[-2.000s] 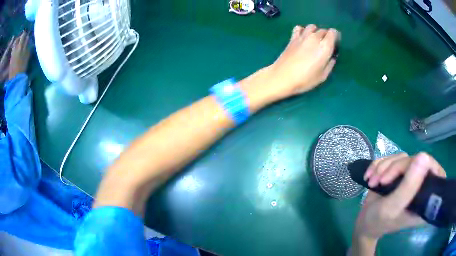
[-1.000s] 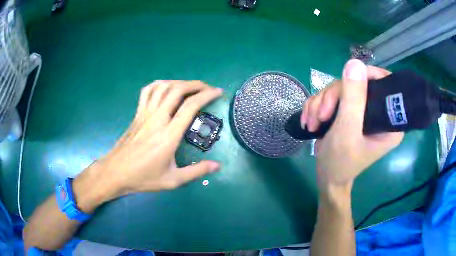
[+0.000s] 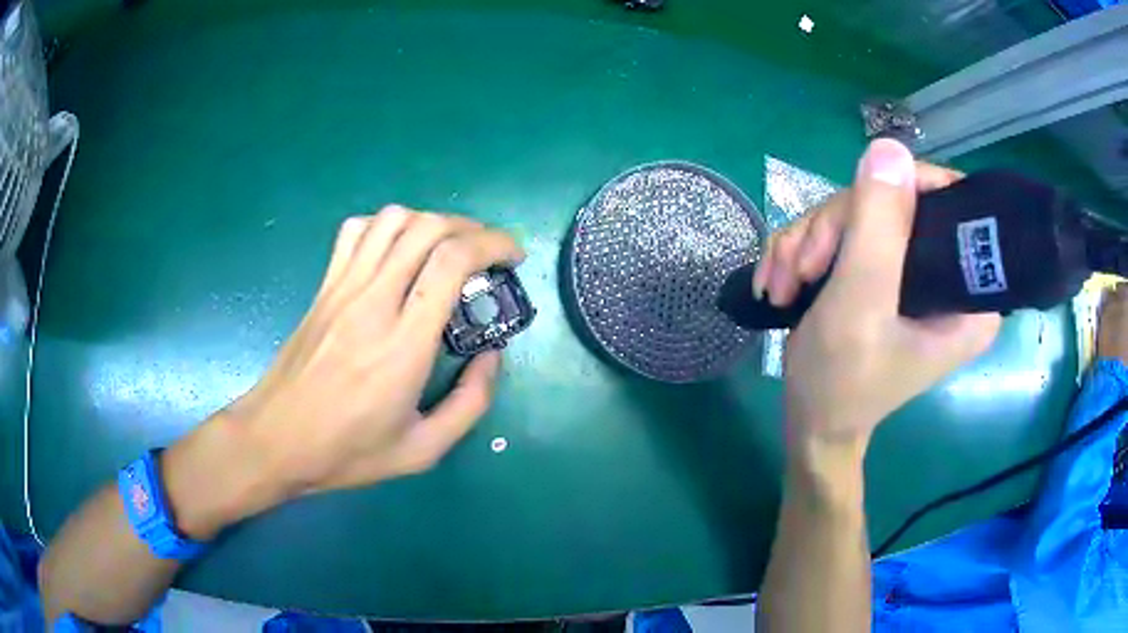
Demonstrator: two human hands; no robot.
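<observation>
The small black housing (image 3: 489,309) with silver and white parts inside lies on the green bench, left of the round tray. My left hand (image 3: 384,340) grips it between the thumb below and the fingers above. My right hand (image 3: 860,284) holds the black electric screwdriver (image 3: 990,247), with its white label showing. Its tapered nose is over the right part of the round grey perforated screw tray (image 3: 662,278). The bit tip cannot be made out against the tray.
A clear plastic bag (image 3: 792,192) lies right of the tray. A grey metal rail (image 3: 1027,93) runs at the upper right. A small pale ring (image 3: 500,444) lies below my left hand. A white fan (image 3: 22,136) stands at the left edge. A blue sleeve (image 3: 1095,433) shows at right.
My left hand moved away from the far part of the bench to the housing beside the tray, then closed on it. The screwdriver stayed in my right hand, its nose over the tray.
</observation>
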